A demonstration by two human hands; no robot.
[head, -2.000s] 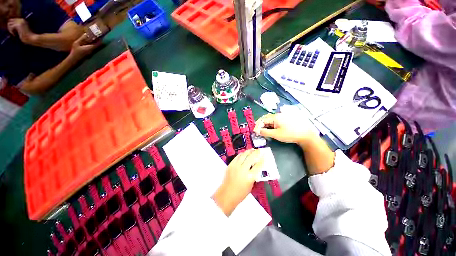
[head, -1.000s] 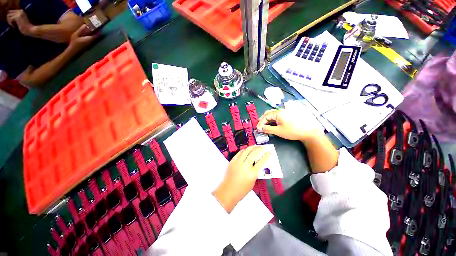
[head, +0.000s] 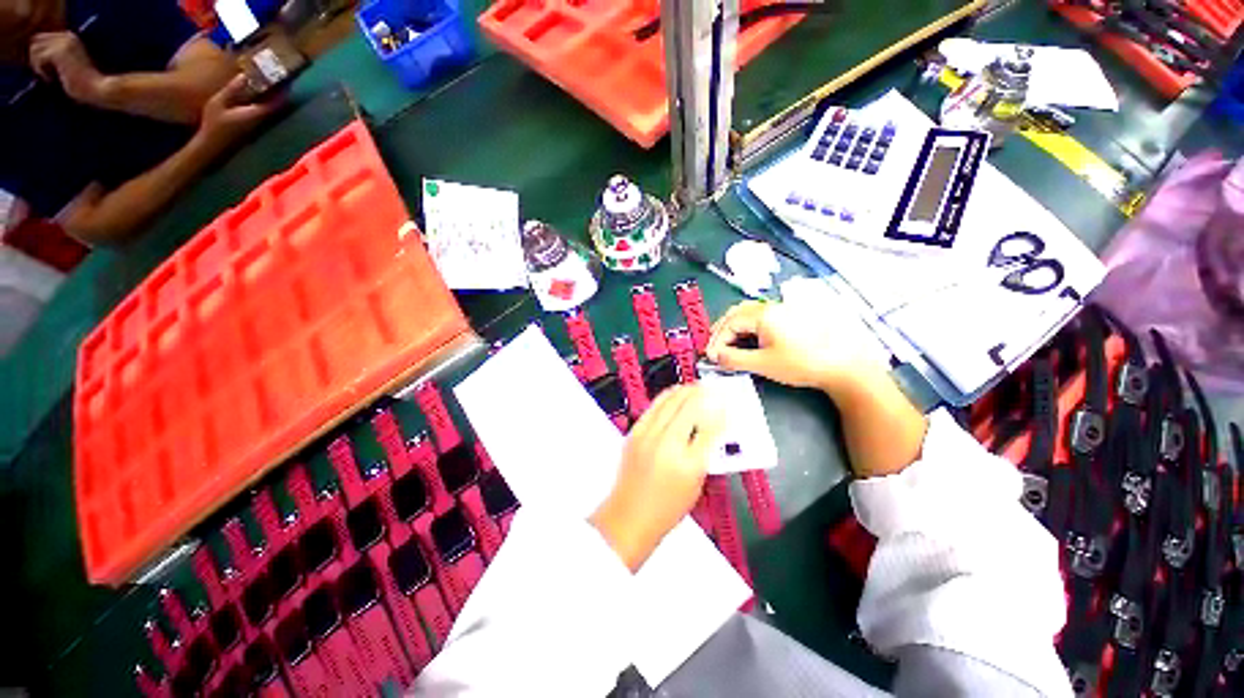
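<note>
My left hand (head: 658,466) holds a small white card (head: 748,439) with a dark spot, over the crimson-strap watches. My right hand (head: 780,344) has its fingers bent together at the card's top edge; whether they pinch something is too small to tell. Crimson-strap watches (head: 362,525) with dark square faces lie in overlapping rows at the left and under my hands. A long white paper sheet (head: 539,416) lies over some watches and passes under my left forearm. The watch parts directly below the card and my fingers are hidden.
Orange compartment tray (head: 259,355) at left, two small bottles (head: 630,229) (head: 557,270), a printed card (head: 471,235), calculator (head: 873,171) and scissors (head: 1026,262) on papers, metal post (head: 703,102), black-strap watches (head: 1091,545) at right. People sit across and at right.
My left hand and the card have moved slightly up towards my right fingers, so the card now covers the shiny piece seen below them. My right hand has hardly moved. The view shifted a little.
</note>
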